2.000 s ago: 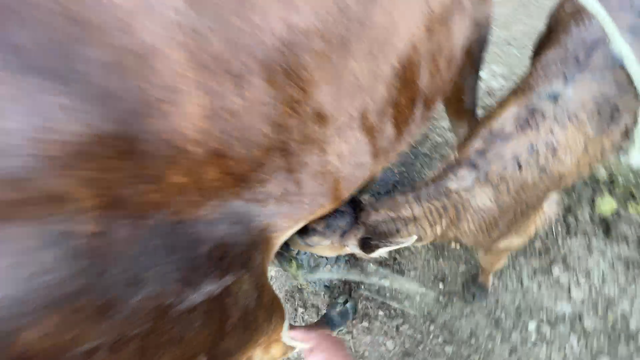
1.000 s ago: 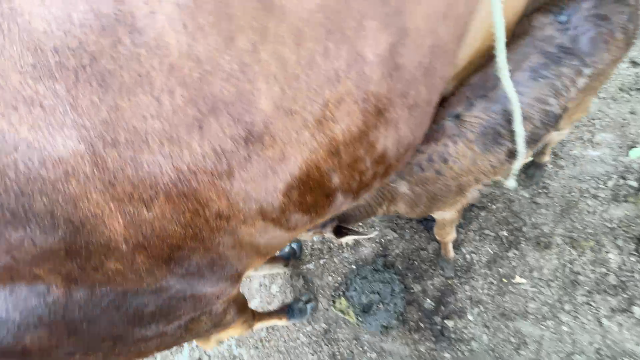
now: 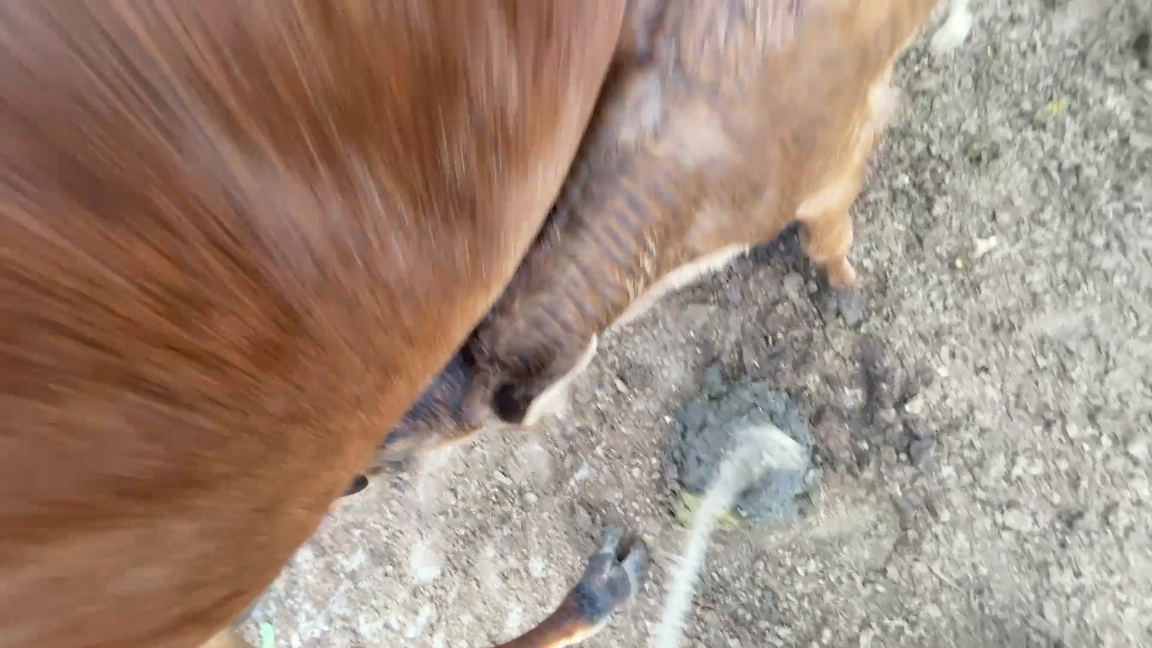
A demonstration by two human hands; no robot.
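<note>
The reddish-brown flank of a cow [image 3: 270, 270] fills the left of the head view, blurred by motion. Pressed along its lower edge is a brown calf [image 3: 702, 153], its neck folded in wrinkles and its head partly hidden under the cow's belly. One of the calf's ears [image 3: 562, 382] shows pale at the edge. A hoofed lower leg [image 3: 598, 589] reaches in from the bottom. A pale rope [image 3: 711, 531] rises from the bottom edge, its upper part over a dung pat. Neither my left hand nor my right hand appears.
Rough, gritty ground [image 3: 1017, 432] lies to the right of the animals. A dark dung pat [image 3: 742, 441] sits on it, below the calf. The calf's leg [image 3: 828, 243] stands on the ground above and right of the pat.
Fingers seen at the bottom edge two seconds ago are out of view. The rope, which hung across the calf a second ago, is now at the lower middle. The view has shifted.
</note>
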